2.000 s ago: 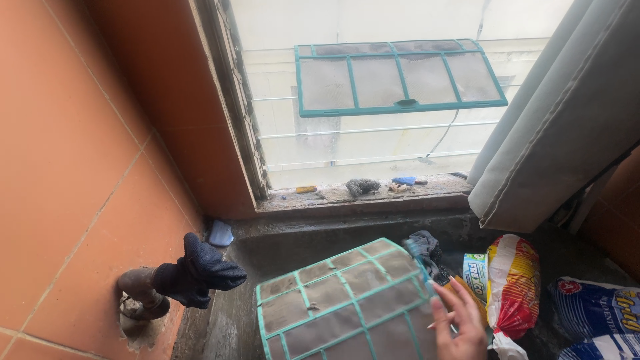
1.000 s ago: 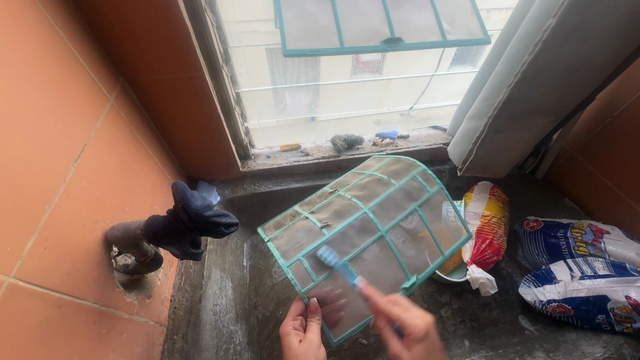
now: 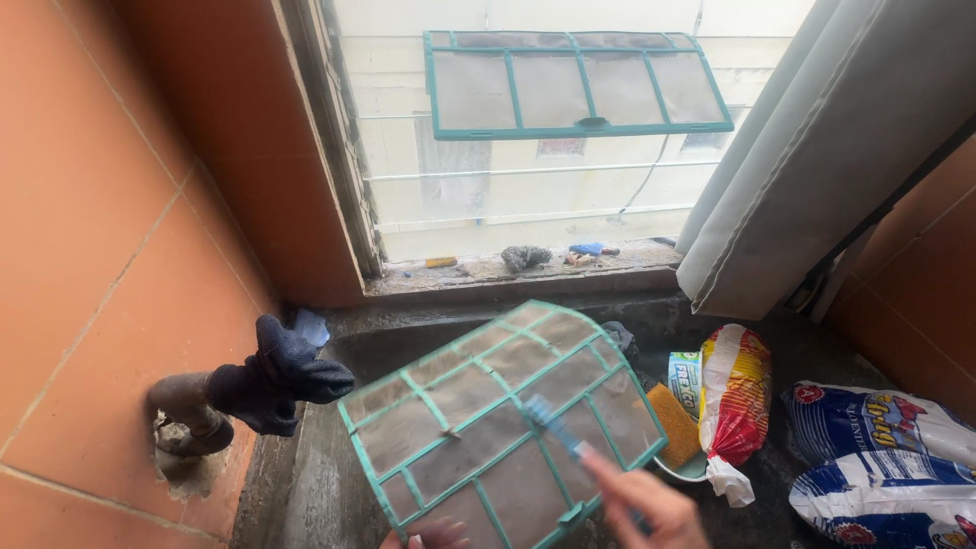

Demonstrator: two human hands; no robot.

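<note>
A curved mesh air filter with a green plastic frame [image 3: 488, 404] is tilted over the dark stone basin. My left hand [image 3: 431, 534] grips its lower left edge, fingers partly seen through the mesh. In my right hand [image 3: 648, 503] is a blue toothbrush [image 3: 560, 431], blurred, its bristled head over the middle of the mesh. A second green-framed filter [image 3: 549, 88] stands against the window glass, above the sill.
Left, dark cloth [image 3: 282, 374] wraps a wall pipe [image 3: 183, 400]. Right are an orange sponge [image 3: 675, 427] in a bowl [image 3: 686, 469], a red-yellow bag [image 3: 736, 389], blue-white bags [image 3: 884, 488] and a grey curtain [image 3: 785, 152]. Steel wool [image 3: 526, 258] lies on the sill [image 3: 480, 274].
Two seconds ago one hand was at the filter's right edge. A second ago both hands were at the filter, brush head near its left side; now the brush head is over the middle.
</note>
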